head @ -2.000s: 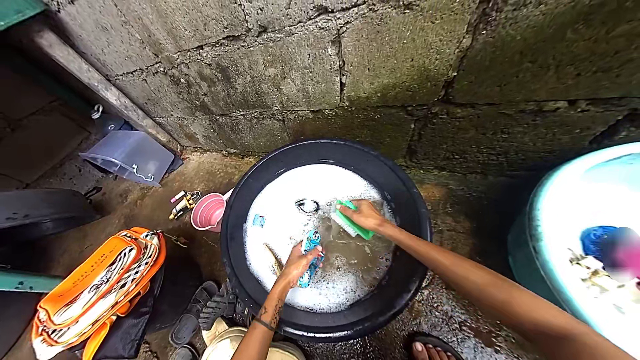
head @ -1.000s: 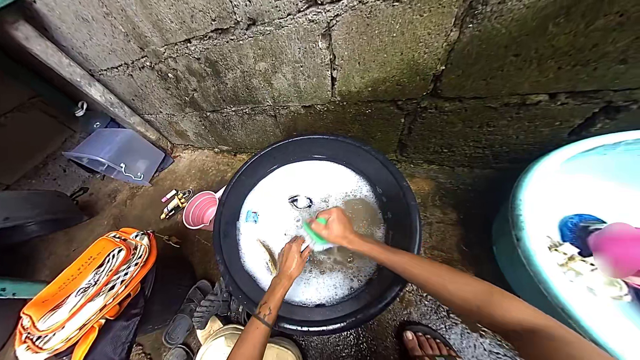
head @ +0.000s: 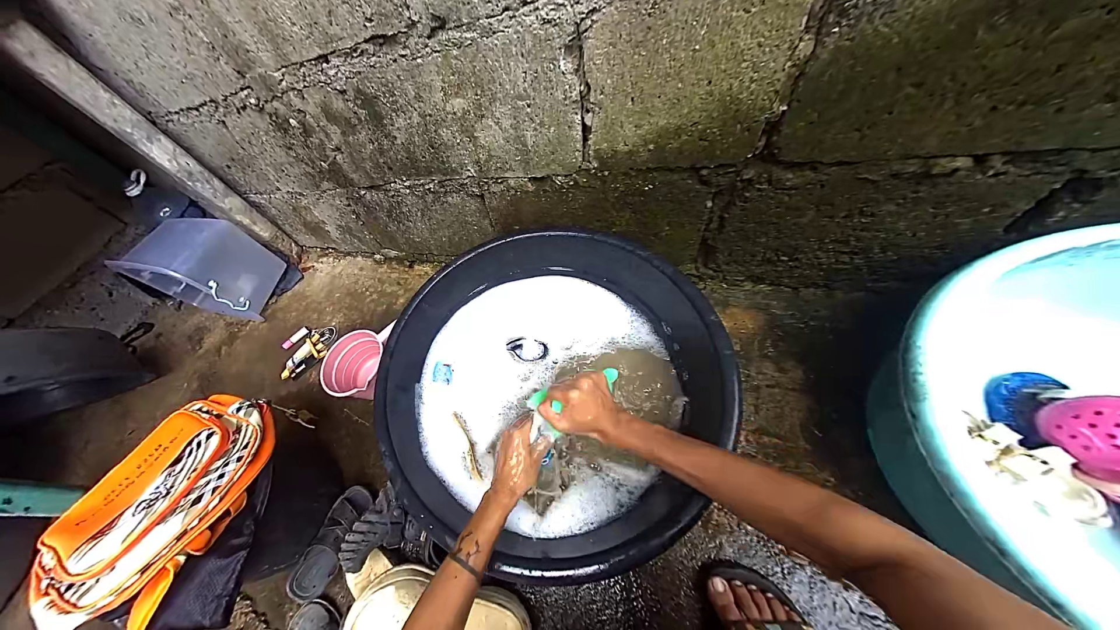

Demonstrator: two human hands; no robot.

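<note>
Both hands work over a round black plastic tub [head: 713,350] of sudsy, murky water. My right hand [head: 584,405] is closed around a green scrub brush [head: 610,378], whose ends show on either side of the fist. Just left of it, my left hand [head: 518,455] holds a small item that is mostly hidden by the fingers and water; a bit of blue [head: 549,457] shows by the fingers. In the foam float a dark ring-shaped item [head: 528,349], a small blue piece [head: 443,374] and a thin brownish strip [head: 468,444].
A block wall [head: 525,114] rises behind the tub. On the left are a pink dipper [head: 352,362], a clear plastic bin [head: 206,262], an orange bag [head: 149,499] and dark sandals [head: 328,542]. A large teal tub [head: 919,464] holding pink and blue items stands on the right.
The right hand with the brush has moved left and down to the left hand since two seconds ago. The blue item seen in the left hand then is now mostly hidden.
</note>
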